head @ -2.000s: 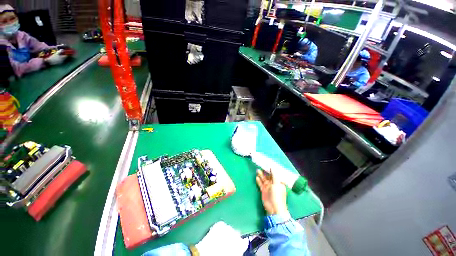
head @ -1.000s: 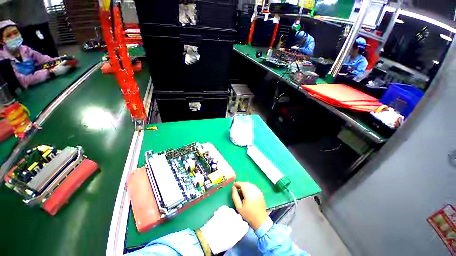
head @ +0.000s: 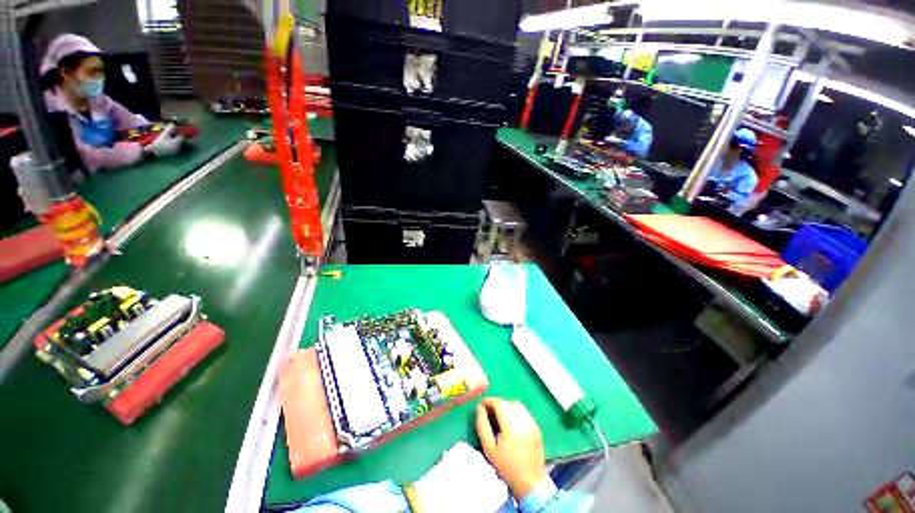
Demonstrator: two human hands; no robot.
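Observation:
A green circuit board [head: 411,366] with a silver-grey heatsink [head: 353,386] lies on a red-pink foam pad [head: 306,421] on the green bench. The white glue syringe [head: 545,367] with its green cap [head: 581,409] lies on the bench to the right, untouched. A white bundle [head: 504,294] lies at its tip. My bare right hand [head: 513,445] rests at the bench's front edge, fingers curled, just right of the pad's near corner; whether it holds anything small is hidden. My gloved left hand [head: 460,485] is beside it at the lower edge, its fingers not distinguishable.
A similar board [head: 125,336] on a red pad sits on the green conveyor [head: 226,351] to the left. A red-wrapped post [head: 300,190] and black crates [head: 406,180] stand behind the bench. A person in pink is at the upper left; two people in blue sit at the far right table.
My right hand has left the syringe, which now lies on the bench, and moved left next to my gloved left hand. The conveyor board has shifted in view.

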